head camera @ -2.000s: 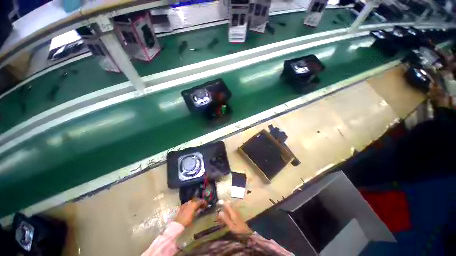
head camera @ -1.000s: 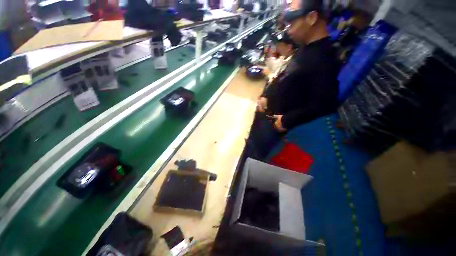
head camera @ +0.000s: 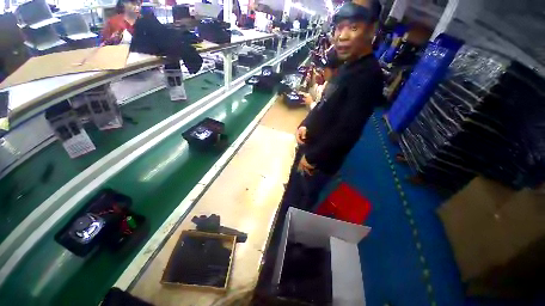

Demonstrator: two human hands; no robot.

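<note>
Neither of my hands is in the picture. A shallow tan-edged tray (head camera: 166,267) with dark contents lies on the bench in front of me. Short black foam strips (head camera: 206,222) lie just beyond it. A black speaker housing (head camera: 122,297) is cut off by the bottom edge, left of the tray. On the green belt at the left lies an opened speaker, its front housing (head camera: 87,227) with a silver ring, beside a rear housing (head camera: 125,229) with a small green spot.
A large open carton (head camera: 349,263) stands right of the bench edge, with a red bin (head camera: 345,203) beyond. A person in black (head camera: 346,101) stands at the bench. More speakers (head camera: 203,132) sit on the conveyor belt (head camera: 161,170). A brown carton (head camera: 487,227) stands at the right.
The view has swung to the right and up. My hands and the speaker they were at have left the picture. The standing person's face is now turned towards me.
</note>
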